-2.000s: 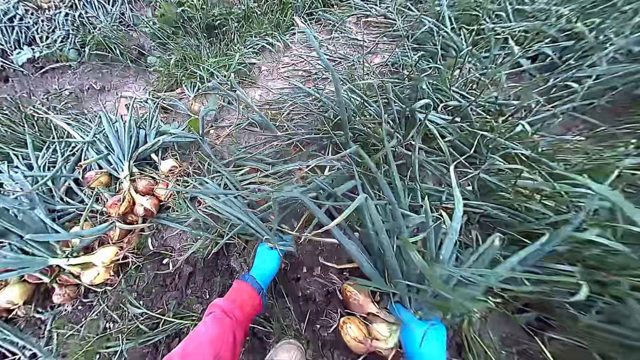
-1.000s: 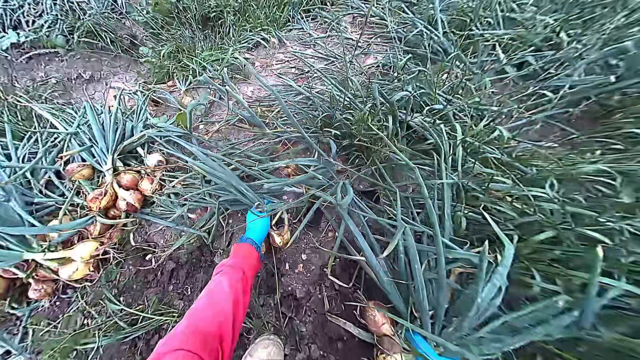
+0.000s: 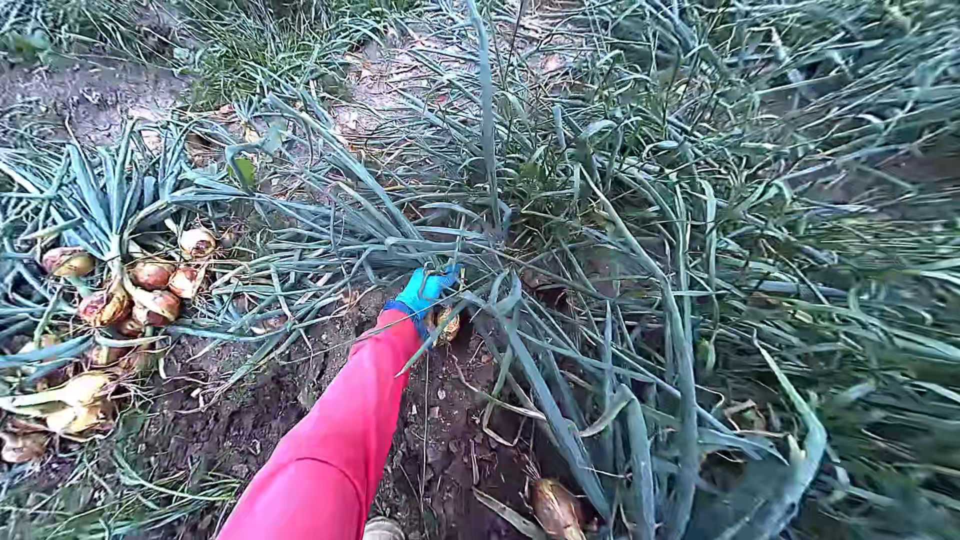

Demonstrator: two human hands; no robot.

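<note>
My left hand, in a blue glove with a red sleeve, is closed around green onion leaves near the middle of the view. A yellow onion bulb hangs or lies just below its fingers, partly hidden. My right hand is out of view. At the bottom right of centre, another onion bulb lies on the soil beside long leaves. On the left, a pile of pulled onions rests with roots showing and leaves spread upward.
Dark bare soil runs below my left hand. Dense onion leaves and grass cover the right side. More greenery and a pale dirt strip lie farther off. A shoe tip shows at the bottom edge.
My right hand, beside onion bulbs at the lower right earlier, has left the view. My left hand has moved a little forward and right.
</note>
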